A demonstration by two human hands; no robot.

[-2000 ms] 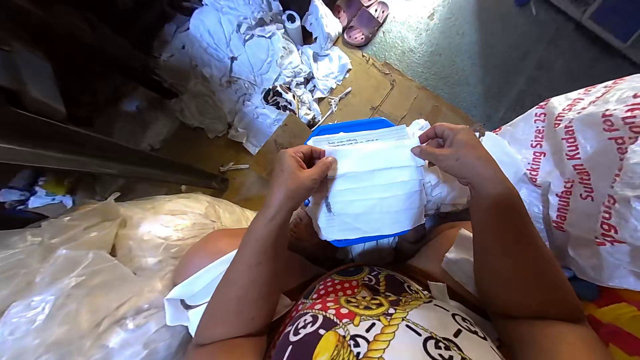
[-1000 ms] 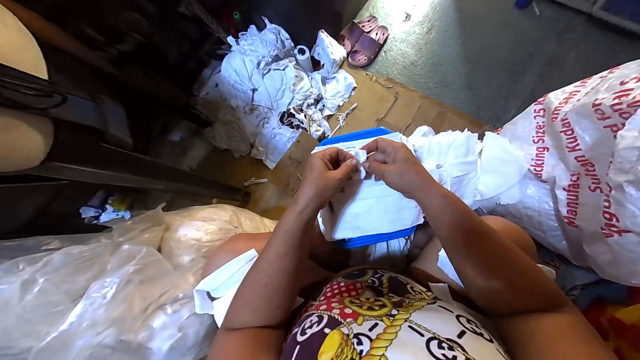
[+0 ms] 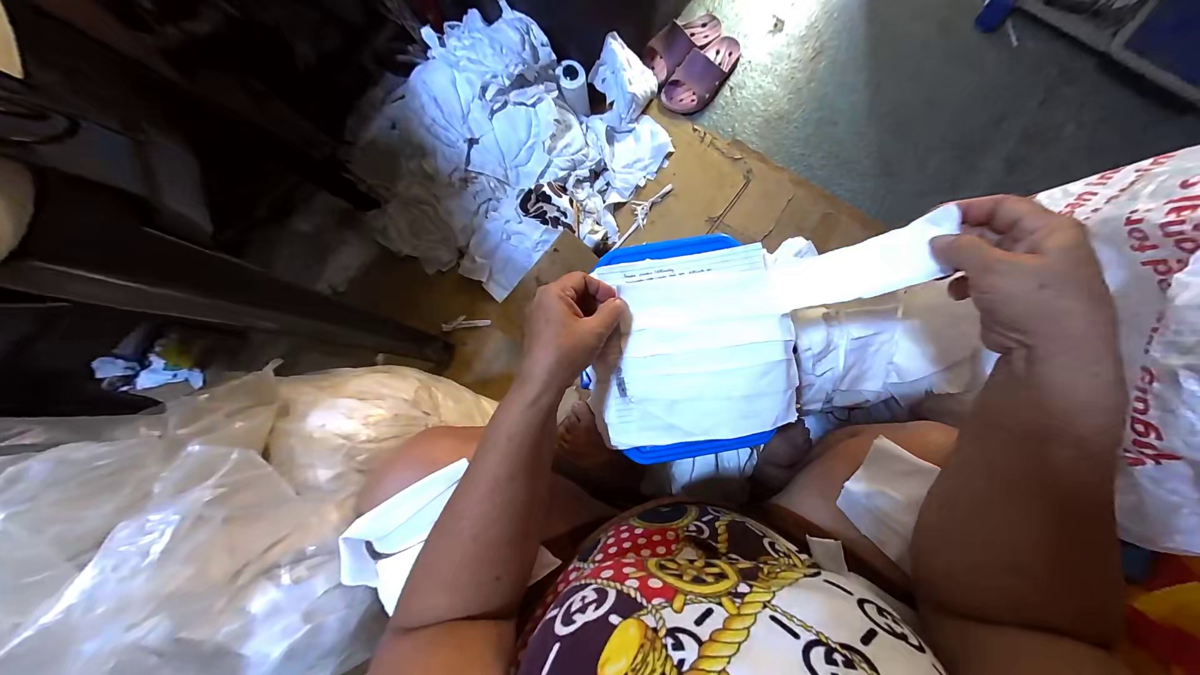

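A long white fabric strip (image 3: 867, 267) is stretched sideways over a stack of flat white cloth pieces (image 3: 703, 375). My right hand (image 3: 1017, 258) pinches its right end out past the stack. At the stack's upper left edge, my left hand (image 3: 581, 323) has thumb and fingertips closed on the white cloth; whether it grips the strip's other end or the stack's edge is hard to tell. Under the stack lies a blue plastic board or tray (image 3: 670, 251), showing at top and bottom. Paper with handwriting (image 3: 689, 272) shows at the top edge.
Heaped white cloth scraps (image 3: 506, 122) and a white roll (image 3: 572, 84) lie ahead on cardboard (image 3: 750, 192), near purple clogs (image 3: 694, 66). Clear plastic bags (image 3: 187, 544) fill the left; a printed white sack (image 3: 1158, 375) stands right. More white cloth (image 3: 862, 356) lies beside the stack.
One second ago both hands were close together over the stack. Now my right hand is far to the right with the strip drawn out, and my left hand is at the stack's left edge.
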